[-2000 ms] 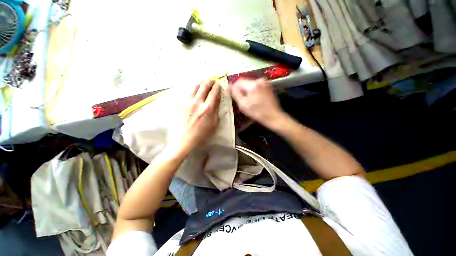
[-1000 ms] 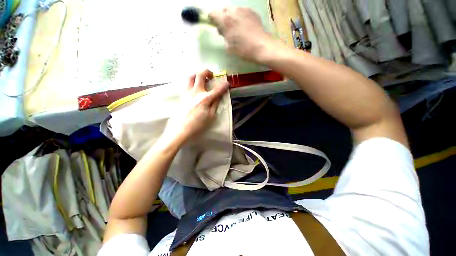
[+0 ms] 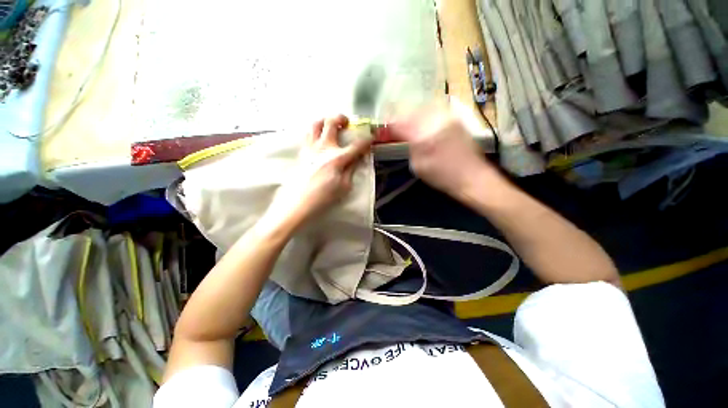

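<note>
The beige bag [image 3: 263, 187] lies from my lap up to the bench edge, with its strap [image 3: 471, 234] looping to the right. Yellow binding [image 3: 217, 151] runs along its upper left edge, and a small yellow tip [image 3: 359, 122] shows at its top corner. My left hand [image 3: 331, 163] presses and holds the bag near this corner. My right hand [image 3: 447, 151] is strongly blurred, closed on the hammer, just right of the corner. The hammer's dark head [image 3: 369, 89] is a blur above the corner; its handle is mostly hidden or smeared.
The pale bench [image 3: 263, 64] has a red front edge [image 3: 176, 149]. Snips [image 3: 479, 78] lie at its right, beside stacked grey-beige parts [image 3: 607, 64]. Beige bags with yellow edges [image 3: 48, 279] hang at left. Tangled dark material [image 3: 22, 52] sits at upper left.
My right hand left the bag corner, took the hammer from the bench and has come back down beside the corner with it. My left hand stays on the bag.
</note>
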